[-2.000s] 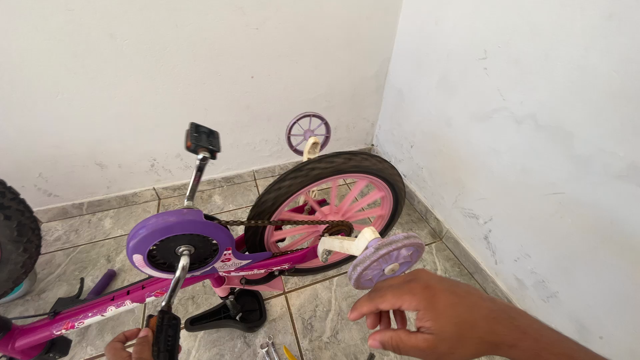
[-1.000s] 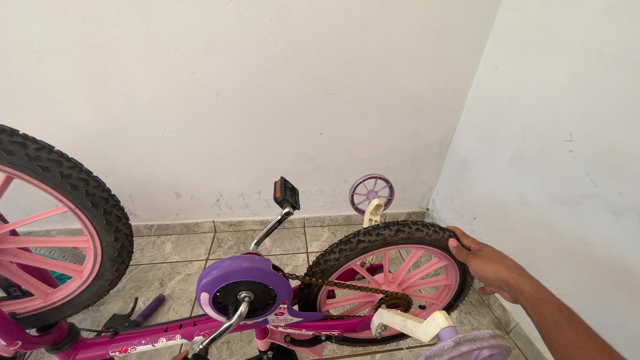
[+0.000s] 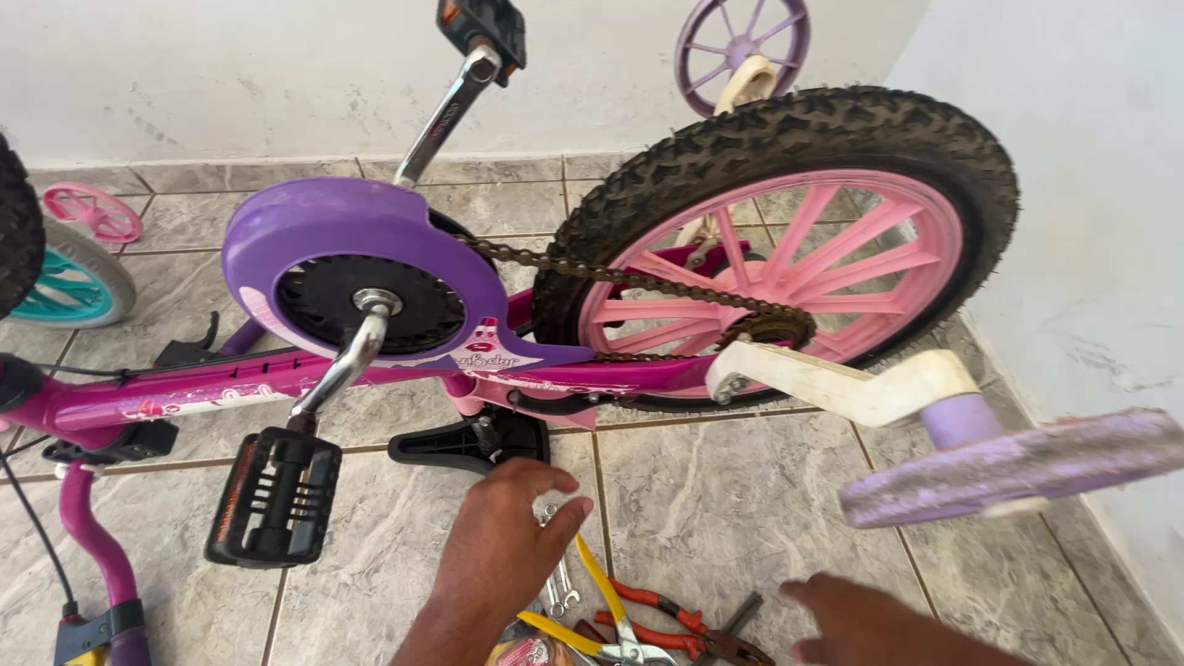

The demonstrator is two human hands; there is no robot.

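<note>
An upside-down child's bicycle shows its magenta frame (image 3: 268,384), purple chain guard (image 3: 268,245), chain (image 3: 592,272) and pink-spoked rear wheel (image 3: 1004,185). My left hand (image 3: 509,536) hovers over the tools below the black saddle (image 3: 444,449), thumb and fingers apart, holding nothing. My right hand (image 3: 851,615), blurred, is low on the right beside the tools, also with nothing seen in it. Between the hands lie yellow-handled pliers (image 3: 599,573), orange-handled pliers (image 3: 652,601) and combination wrenches (image 3: 559,592). A purple training wheel (image 3: 1008,467) on a white bracket (image 3: 851,379) is above my right hand.
The near pedal (image 3: 275,499) sticks out at the left, the far pedal (image 3: 486,32) upward. Handlebar (image 3: 102,527) and brake cable are at lower left. A second training wheel (image 3: 740,46) stands by the wall. A teal-spoked wheel (image 3: 69,287) lies behind at left.
My right hand, on the rear tyre one second ago, has come off it and down toward the tools. My left hand has left the near pedal area and is over the tools. The view has tilted down.
</note>
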